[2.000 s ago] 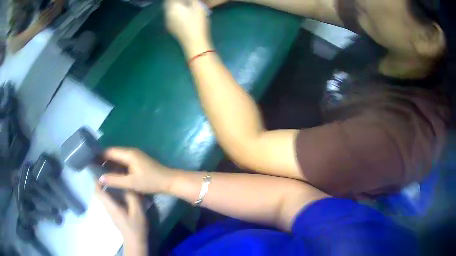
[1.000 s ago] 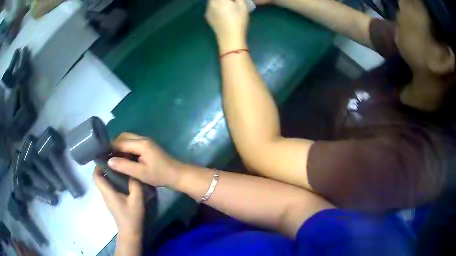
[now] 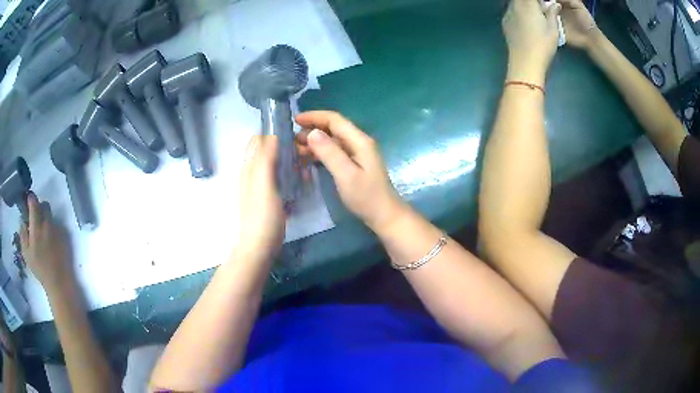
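A grey hair dryer (image 3: 274,77) stands head up over the white sheet, its round spoked grille facing up. My left hand (image 3: 263,196) is closed around its straight handle from the left side. My right hand (image 3: 349,165) is just right of the handle, thumb and index fingertips close together beside it. Whether a small part is between those fingertips, or whether they touch the handle, cannot be told. The lower handle is partly hidden and blurred.
Several grey hair dryers (image 3: 186,77) lie on the white sheet (image 3: 192,222) at left. A neighbour's hand (image 3: 46,246) touches one at far left. Another person's forearm (image 3: 514,153) crosses the green table top (image 3: 430,100) at right. A gauge (image 3: 656,74) is at upper right.
The view has swung left, so the table contents sit further right. The held hair dryer has turned from lying tilted to upright, its grille now showing. My right fingers have shifted off the handle's top.
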